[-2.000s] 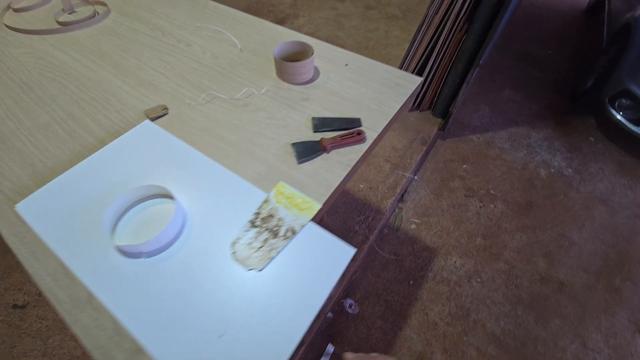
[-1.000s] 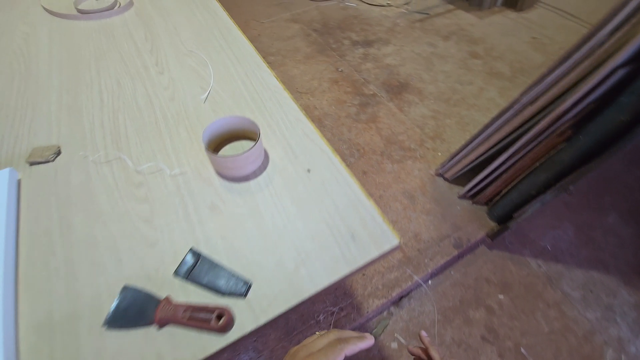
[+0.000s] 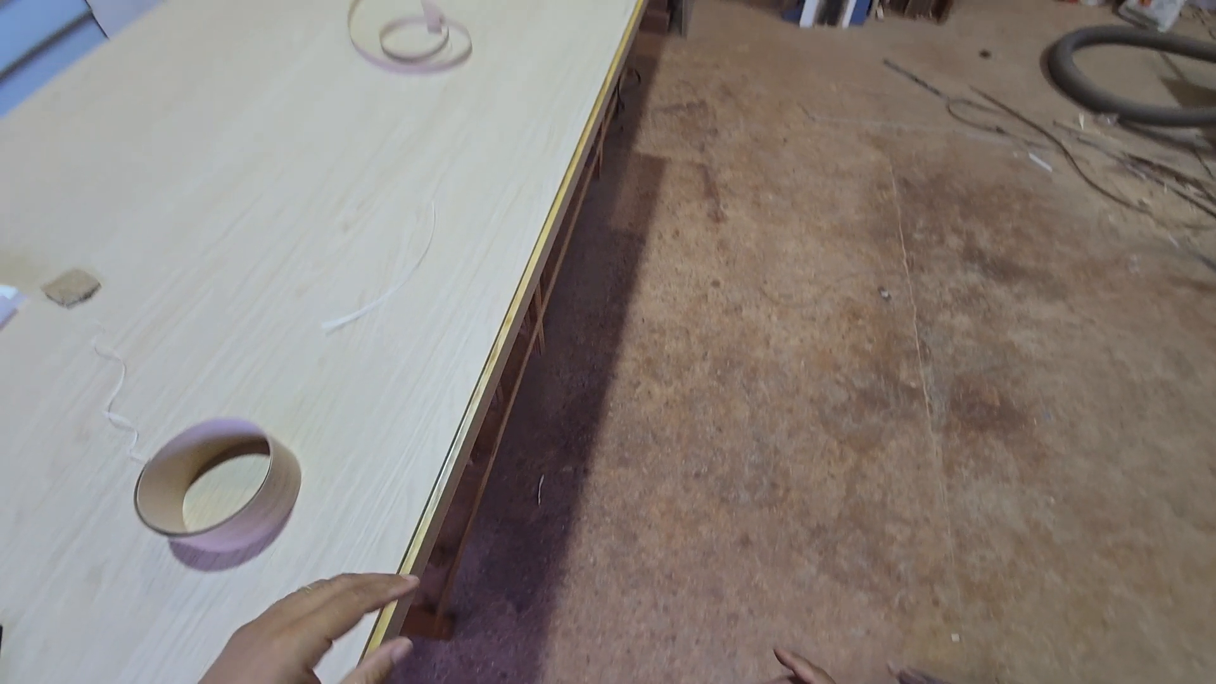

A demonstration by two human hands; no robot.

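My left hand (image 3: 313,632) is at the bottom of the view, its fingers apart over the near edge of the wood-grain board (image 3: 285,247), with the thumb beside that edge; whether it touches is hard to tell. A roll of edge banding (image 3: 223,489) stands on the board just up and left of this hand. Only some fingers of my right hand (image 3: 803,668) show at the bottom edge, over the floor, nearest to no object. A thin pale strip (image 3: 394,285) and a curly shaving (image 3: 116,389) lie on the board.
A loose coil of banding (image 3: 418,43) rests at the board's far end, and a small brown chip (image 3: 71,287) lies at the left. The board's long edge (image 3: 513,328) runs beside the concrete floor (image 3: 807,332). A grey hose (image 3: 1064,81) and thin cables (image 3: 1054,142) lie far right.
The view has swung along the board, leaving the scrapers out of sight. My left hand has come over the board's edge from below its corner.
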